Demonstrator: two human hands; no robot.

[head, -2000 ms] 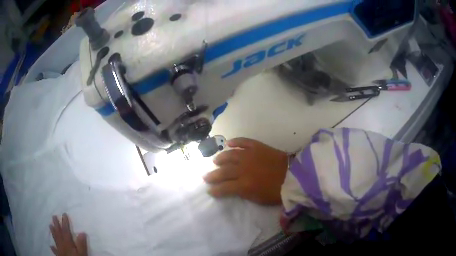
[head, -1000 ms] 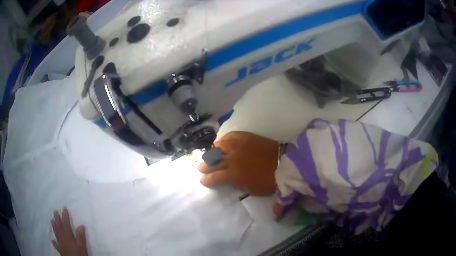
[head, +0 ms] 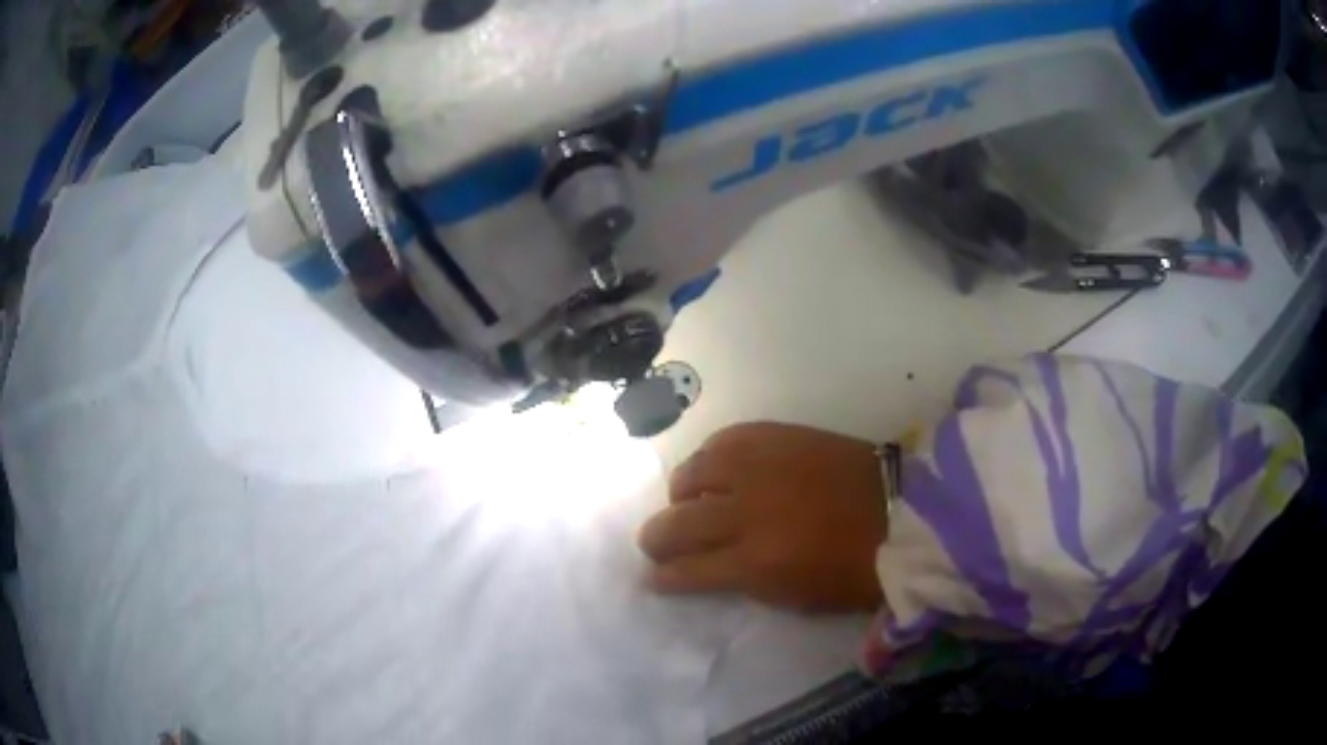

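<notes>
A large white fabric piece (head: 335, 611) spreads over the left and front of the machine bed, blown out under the lamp. The white sewing machine (head: 815, 146) with blue stripe and "JACK" lettering stands over it. A grey block (head: 651, 406) sits by the presser foot, whose details are lost in glare. My right hand (head: 771, 520) lies palm down at the fabric's right edge, just below the block, fingers bent; whether they pinch the cloth is unclear. Of my left hand (head: 178, 738), only fingertips show at the bottom left edge.
Thread snips (head: 1121, 271) lie at the far right of the bed. A round bed plate (head: 680, 383) shows right of the foot. Dark blurred metal parts (head: 968, 211) are under the machine arm. A measuring strip (head: 815, 713) runs along the table's front edge.
My right hand has moved away from the foot and block, towards the front right. The view has shifted, and my left hand has nearly left the picture at the bottom.
</notes>
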